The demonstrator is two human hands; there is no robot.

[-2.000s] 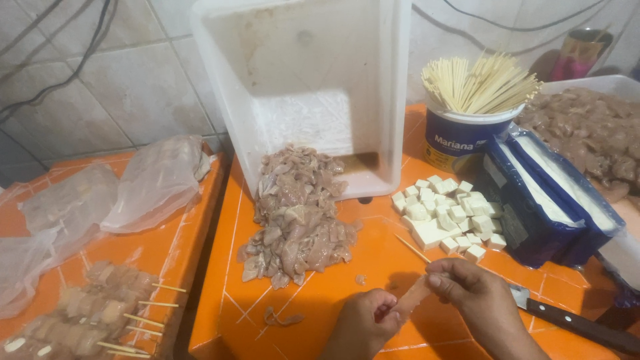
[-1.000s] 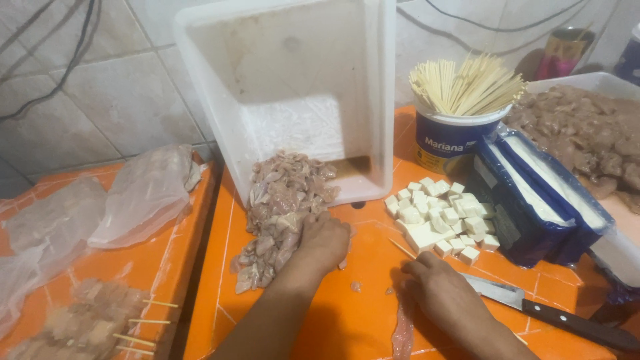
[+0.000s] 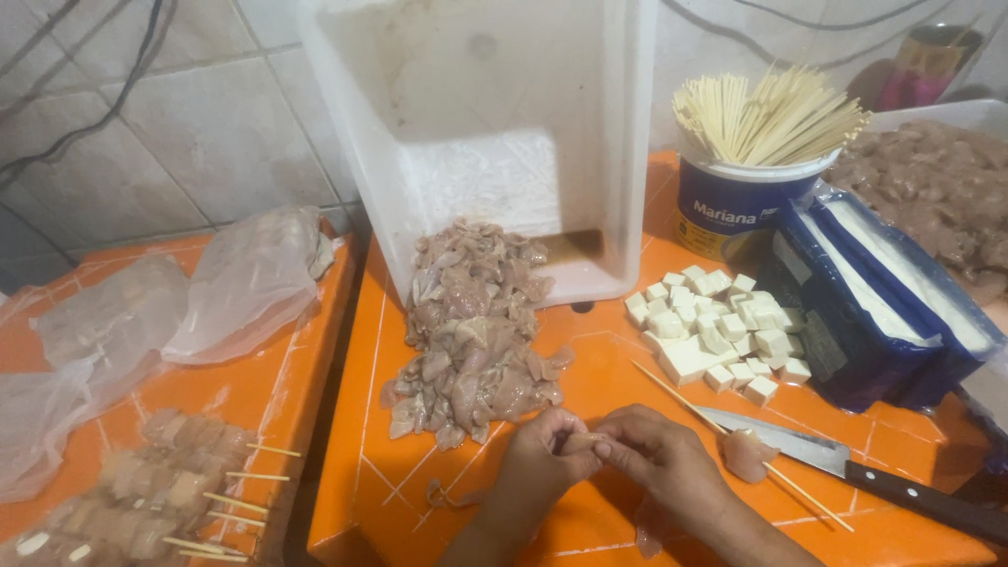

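Observation:
Between both hands a small piece of raw meat (image 3: 581, 442) is pinched: my left hand (image 3: 543, 461) holds its left side, my right hand (image 3: 657, 449) its right. Just beyond them lies a heap of raw meat strips (image 3: 480, 354), reaching into a tipped white plastic tub (image 3: 630, 197). To the right, a wooden skewer (image 3: 807, 496) with one piece of meat threaded on it (image 3: 746, 454) rests across the blade of a knife (image 3: 795, 441). White cheese cubes (image 3: 709, 327) are piled behind the skewer. Another meat strip (image 3: 648, 528) lies beneath my right wrist.
A blue tub (image 3: 736, 201) holds many skewers, beside blue packs of white cheese (image 3: 866, 299). Behind these is a tray of meat (image 3: 929, 189). At the left, across a gap, finished meat skewers (image 3: 157, 480) and plastic-wrapped bundles (image 3: 252, 276) lie on another orange surface.
My left hand has come away from the meat heap and joined my right hand around a small piece. The skewer with meat on it now lies in plain sight across the knife.

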